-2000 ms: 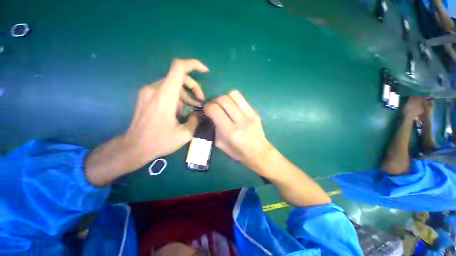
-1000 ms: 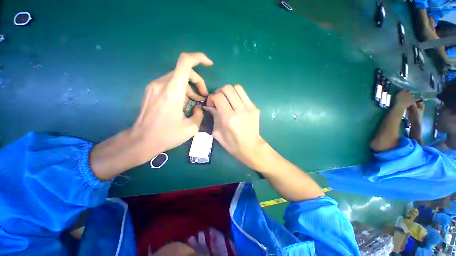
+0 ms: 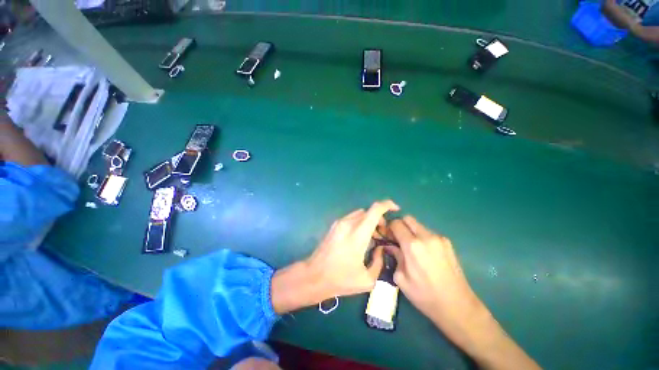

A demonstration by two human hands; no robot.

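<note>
A part-built phone (image 3: 381,305) lies on the green mat, white patch on its lower half, its upper end partly hidden by my fingers. My left hand (image 3: 348,254) is at the upper left of the phone, thumb beside its upper end and index finger arched above. My right hand (image 3: 432,269) is at the upper right, fingertips meeting those of my left hand. A small dark part (image 3: 384,239) shows between the fingertips of both hands; its shape is mostly hidden. A pale-rimmed oval ring (image 3: 329,305) lies left of the phone.
Opened phones (image 3: 158,219) and rings lie at left, near a person's blue sleeve (image 3: 32,206). More phones (image 3: 371,69) are spaced across the far side. A pale post (image 3: 97,50) and plastic-wrapped material (image 3: 54,108) stand upper left. A blue container (image 3: 597,23) is upper right.
The view has swung left, so the hands and phone appear lower and further right, and phones at left and far side now show. The fingertips remain together at the phone's upper end.
</note>
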